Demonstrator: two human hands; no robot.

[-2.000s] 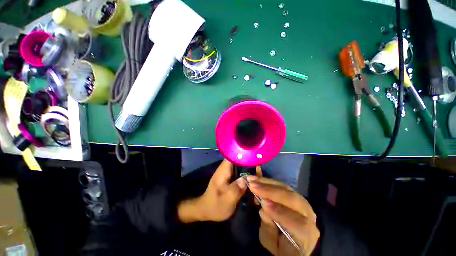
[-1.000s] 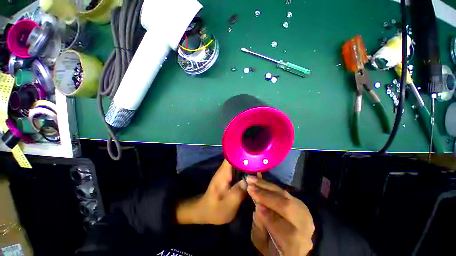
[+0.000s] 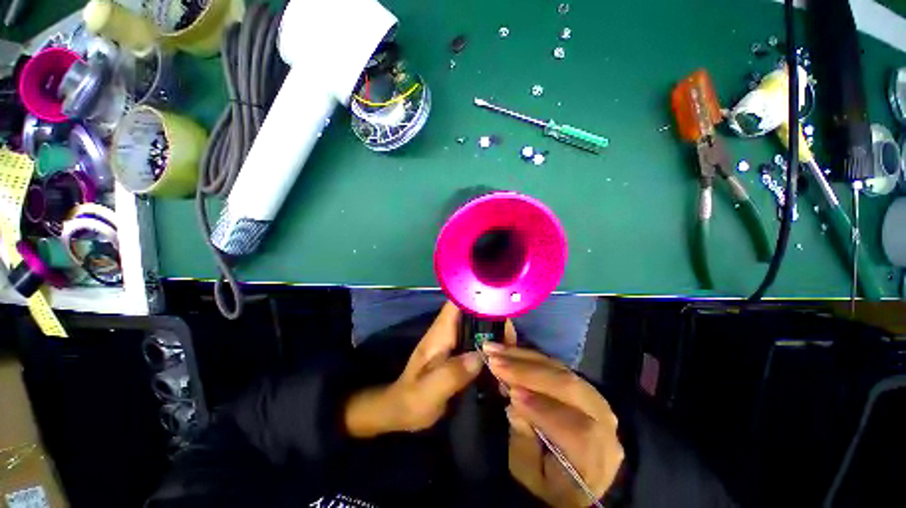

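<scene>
A hair dryer with a magenta nozzle end (image 3: 541, 256) is held upright over the mat's front edge, its flared ring around a dark hole facing up. My left hand (image 3: 422, 382) is closed around its dark handle just below the ring. My right hand (image 3: 561, 417) holds thin silver tweezers (image 3: 558, 454), their tip at a small green-marked spot on the handle. My fingers partly hide the handle and the tip, so whether the tip grips anything cannot be told.
A white hair dryer (image 3: 298, 124) with grey cord lies left of centre beside a motor unit (image 3: 390, 111). A green-handled screwdriver (image 3: 576, 136) and screws lie ahead. Cutters (image 3: 711, 159) and an electric screwdriver (image 3: 844, 99) are right. Screw cups (image 3: 184, 154) and a parts tray (image 3: 141, 283) are left.
The magenta-ended dryer has shifted slightly left and away from the lens, and its ring has tilted a little. The tweezers and the green-marked spot show more clearly. Both hands keep their hold.
</scene>
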